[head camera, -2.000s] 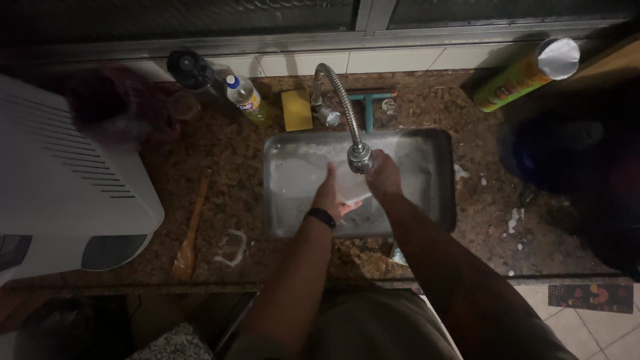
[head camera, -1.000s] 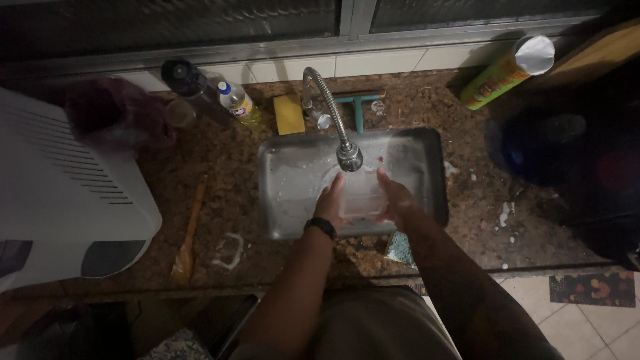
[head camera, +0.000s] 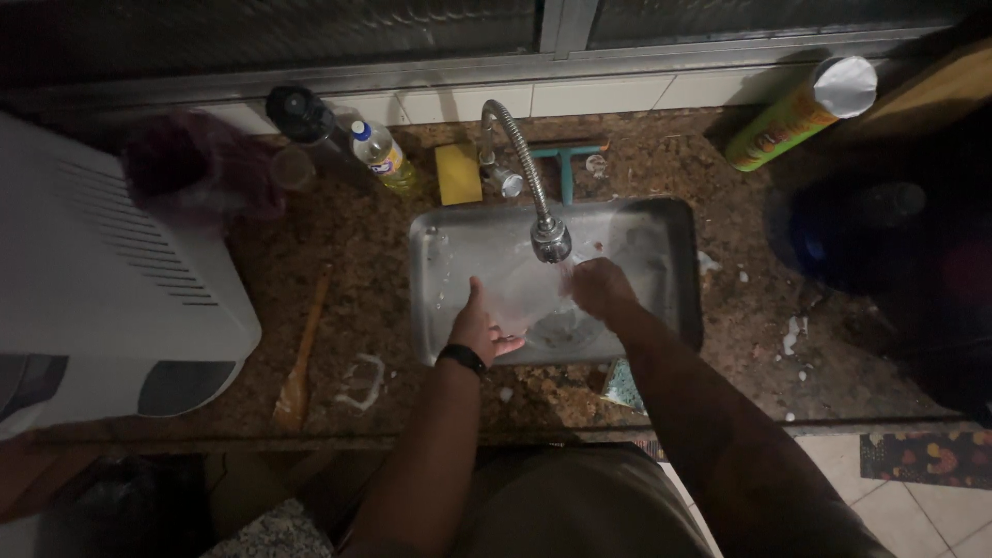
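Over the steel sink basin (head camera: 682, 279), my left hand (head camera: 482, 325) holds a translucent, pale container (head camera: 515, 298), its thumb up along the left side. My right hand (head camera: 601, 288), fingers curled, is at the container's right side under the running water; whether it grips the container cannot be told. Above it the flexible metal faucet (head camera: 552, 239) points down with its spray head. A green scouring sponge (head camera: 624, 386) lies at the sink's front edge beside my right forearm. Behind the basin are a yellow sponge (head camera: 459, 174) and a teal squeegee (head camera: 566, 170).
A bottle of yellow liquid (head camera: 385, 159) and a dark bottle (head camera: 298, 116) stand at the back left. A wooden spoon (head camera: 306, 349) lies left of the sink, near a white appliance (head camera: 116, 287). At the back right is a green tube canister (head camera: 790, 116). Foam spots mark the granite counter.
A second ago both hands were at opposite sides of the container; now my right hand is curled beneath the spray head, and my left hand is a little lower and farther left.
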